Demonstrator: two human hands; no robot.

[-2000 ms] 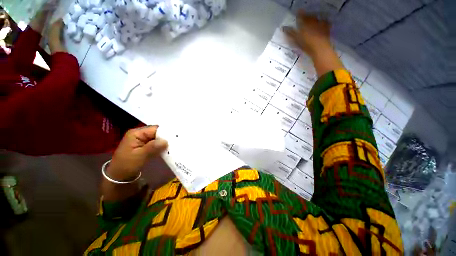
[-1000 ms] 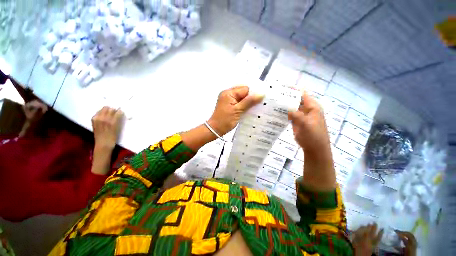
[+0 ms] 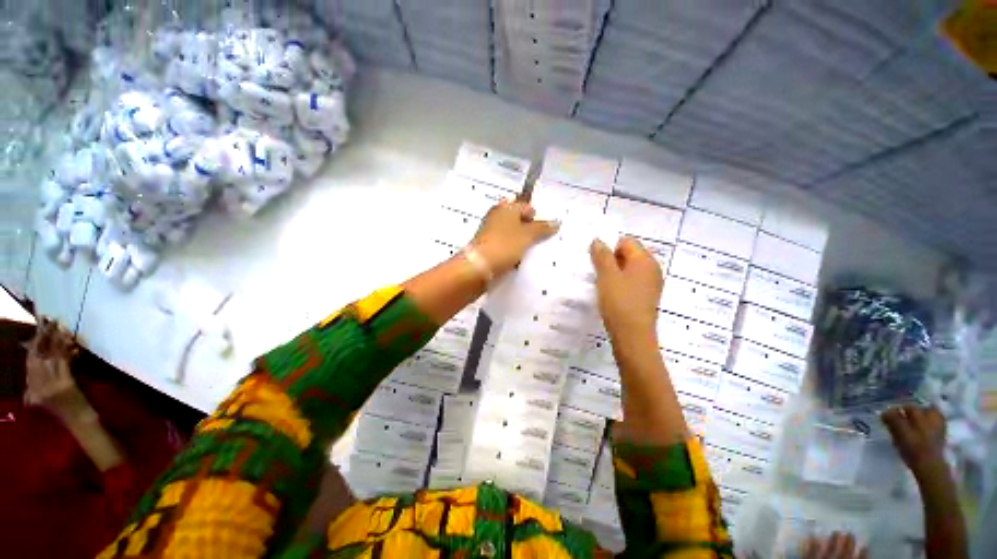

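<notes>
A long white label strip (image 3: 525, 377) with a column of dots and fine print hangs between my hands and lies over the rows of boxes towards my body. My left hand (image 3: 514, 238) holds its upper left side between thumb and fingers. My right hand (image 3: 629, 282) is closed at its upper right side, fingertips pinched on the strip's edge or a label; which is too small to tell. White unit boxes (image 3: 700, 262) lie in rows under and around the strip. Many carry dots and print; those at the far end look blank.
Loose white adapters (image 3: 235, 120) are heaped at left. Stacked cartons (image 3: 722, 66) line the far edge. A bag of dark cables (image 3: 871, 347) lies at right. A person's hand (image 3: 916, 431) is beside it. A red-sleeved person's hand (image 3: 53, 377) is at lower left.
Both hands have moved slightly away from my body with the strip, which now lies straighter over the boxes. The view has shifted. The neighbour's hand at right now shows beside the cable bag.
</notes>
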